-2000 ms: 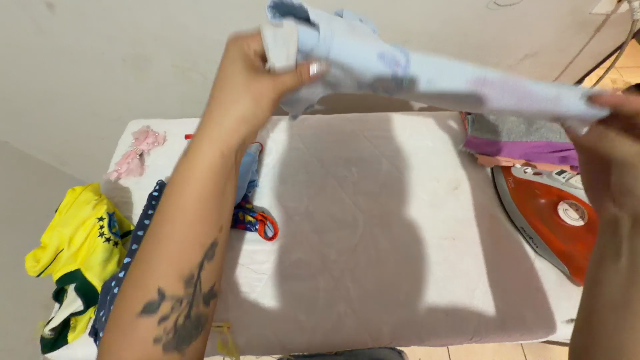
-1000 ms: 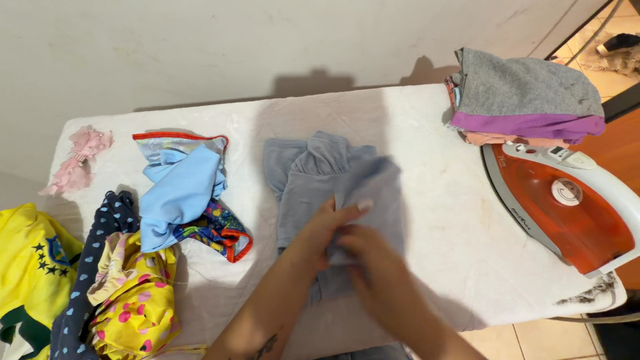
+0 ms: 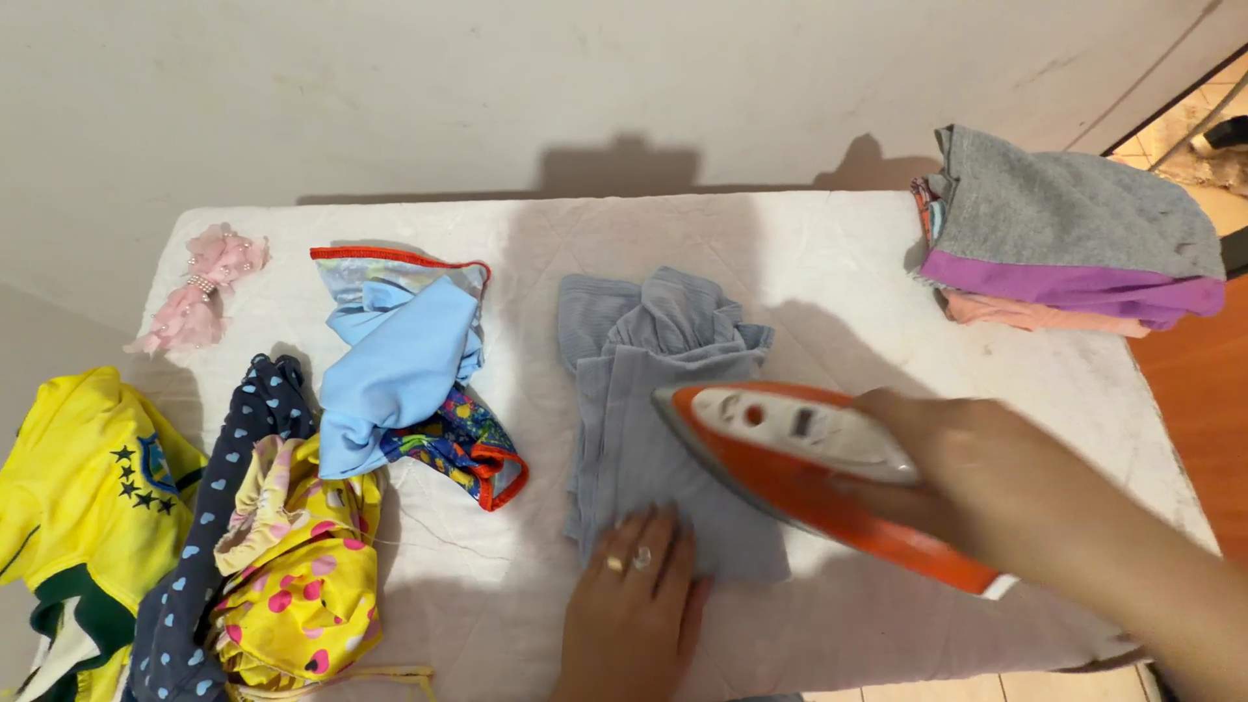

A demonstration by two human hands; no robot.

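A folded grey-blue ribbed garment [image 3: 643, 429] lies on the white padded ironing board [image 3: 858, 253], its upper end bunched. My left hand [image 3: 639, 595], with rings on two fingers, rests on its lower edge with the fingers a little spread. In my right hand [image 3: 936, 478] is the handle of an orange and white clothes iron [image 3: 780, 448]. The iron's tip points up and left over the right part of the garment; whether the soleplate touches the cloth cannot be told.
Left of the garment lie a light blue swimsuit [image 3: 400, 361], a pink bow [image 3: 200, 288], navy heart-print cloth [image 3: 210, 507], a yellow dotted garment [image 3: 312, 585] and a yellow shirt [image 3: 88, 468]. A folded clothes stack [image 3: 1072, 224] sits at the back right. A wall [image 3: 487, 88] stands behind.
My right hand has taken hold of the iron, which stood at the board's right side, and brought it over the garment. My left hand has moved to the garment's lower edge.
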